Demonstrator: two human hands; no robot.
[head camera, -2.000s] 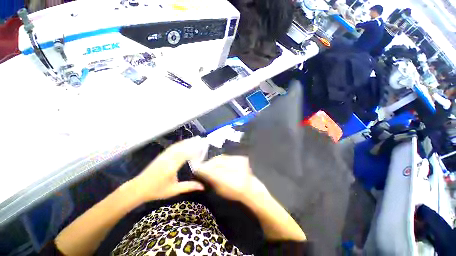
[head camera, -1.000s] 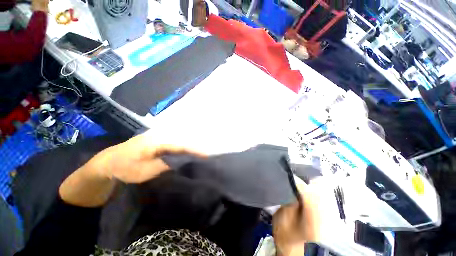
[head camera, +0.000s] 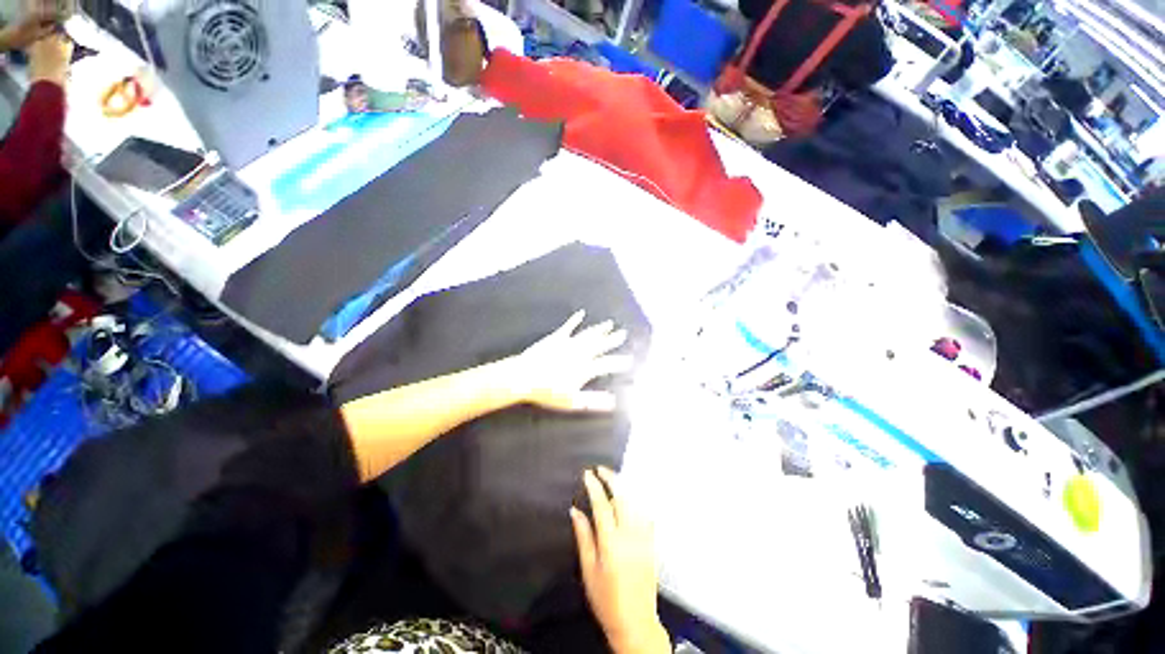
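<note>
A large dark grey cloth panel (head camera: 492, 473) lies on the white table and hangs over its front edge towards my lap. My left hand (head camera: 569, 368) lies flat on the panel with its fingers spread. My right hand (head camera: 611, 537) rests at the panel's right edge, its fingertips on the cloth. The panel's right edge lies just left of the white sewing machine (head camera: 882, 434). The needle area is washed out by glare. Whether the right fingers pinch the cloth cannot be told.
A dark strip (head camera: 383, 230) with blue at its edge lies at upper left. Red cloth (head camera: 639, 128) lies on the far side. A pronged tool (head camera: 866, 549) and a phone (head camera: 958, 629) are at right. A keypad (head camera: 215, 207) and a grey fan box (head camera: 236, 77) stand upper left.
The grey panel, held up and bunched a second ago, now lies spread on the table. My left hand has moved right onto it, and my right hand has moved left to its edge.
</note>
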